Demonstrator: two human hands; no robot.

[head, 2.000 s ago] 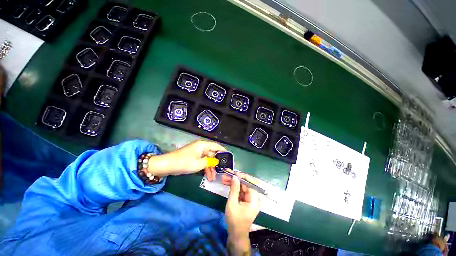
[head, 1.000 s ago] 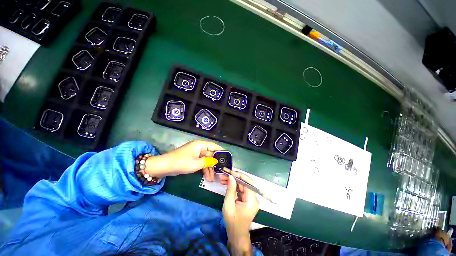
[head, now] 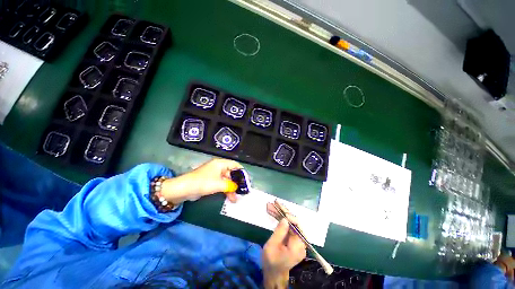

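Note:
My left hand [head: 212,179], with a yellow finger cot [head: 230,185] on one digit, holds a black watch case [head: 240,181] with a shiny rim, tilted on edge above the near side of the foam tray. My right hand [head: 285,242] grips slim tweezers [head: 305,241], their pale rear end pointing down to the right; they are apart from the case. Whether the tips hold anything is too small to tell. A narrow white strip [head: 257,210] lies below both hands. The black foam tray [head: 212,136] holds cases, with one pocket of its near row empty.
A second foam tray of cases [head: 79,127] stands left, another [head: 62,36] at the upper left. A white parts sheet [head: 361,211] with small dark parts lies right, then a blue item [head: 418,226] and clear blister trays [head: 464,186]. A marker pen [head: 351,49] is on the back ledge.
My right hand and the tweezers have moved away from the case, down and to the right. The case in my left hand has turned from facing up to tilted. The view has shifted slightly.

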